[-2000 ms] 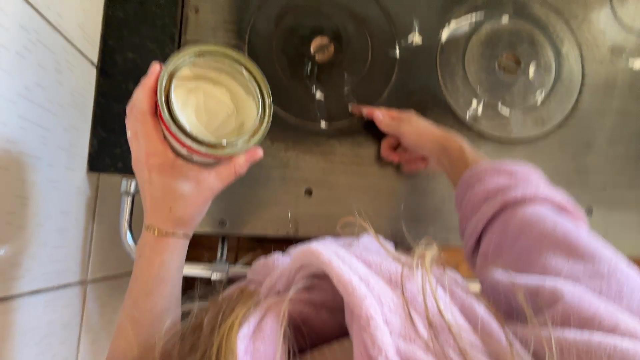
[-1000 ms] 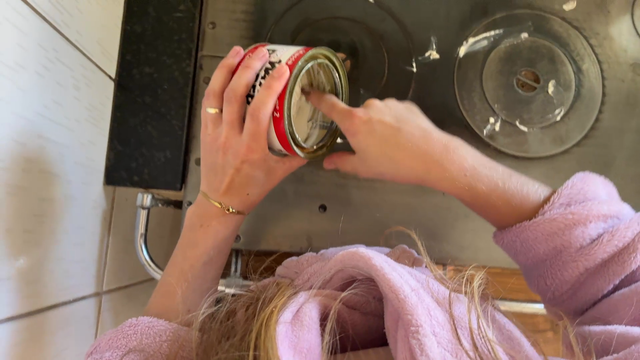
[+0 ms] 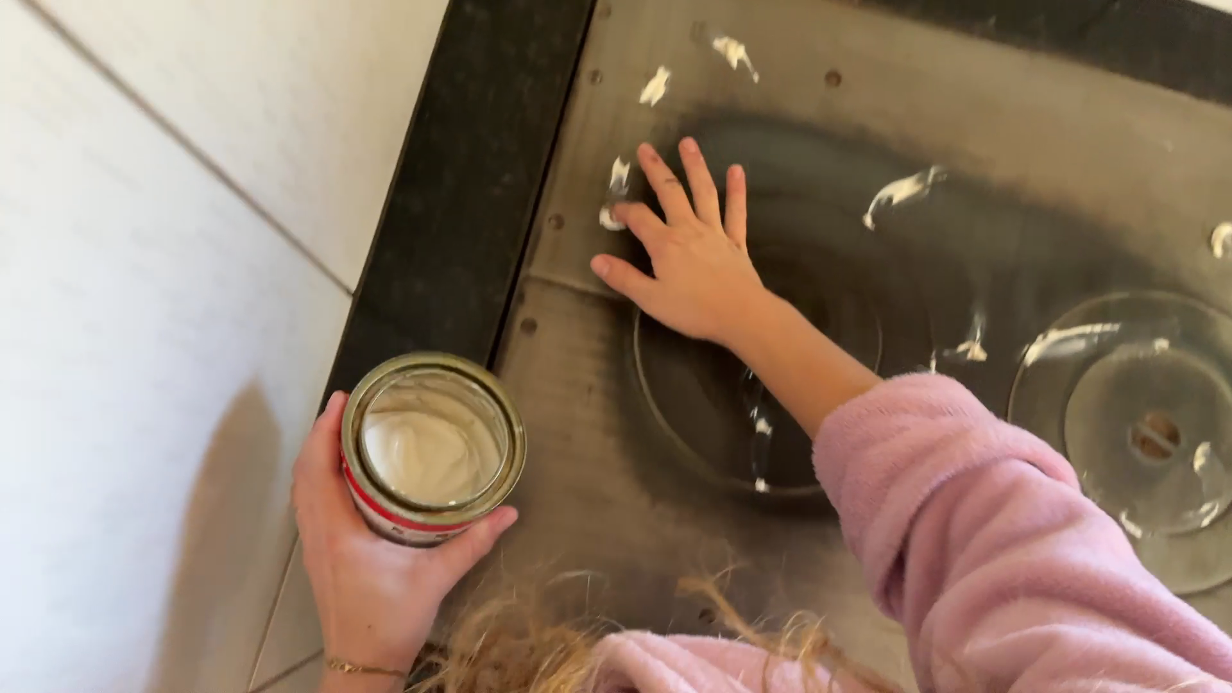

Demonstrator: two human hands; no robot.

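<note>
My left hand (image 3: 371, 549) grips an open metal can (image 3: 433, 450) at the lower left, its mouth facing up. Pale cream paste (image 3: 433, 452) shows inside. My right hand (image 3: 695, 258), fingers spread and holding nothing, reaches over the metal stovetop (image 3: 577, 452). One fingertip touches a dab of the same-looking paste (image 3: 612, 218) near the stovetop's left edge. More smears of paste (image 3: 903, 192) dot the metal, and some lie on the round hob plates. My right forearm partly hides the nearer round plate (image 3: 664, 404).
A dark stone border (image 3: 452, 192) runs along the left of the stovetop, and another (image 3: 1088, 38) along the back. White wall tiles (image 3: 173, 241) stand at the left. A second round plate (image 3: 1136, 433) lies at the right. Loose hair and a pink fleecy garment show at the bottom.
My right index finger has come out of the can and my right hand has moved to the stovetop's left edge. The can, tilted a second ago, now faces up. The view has shifted.
</note>
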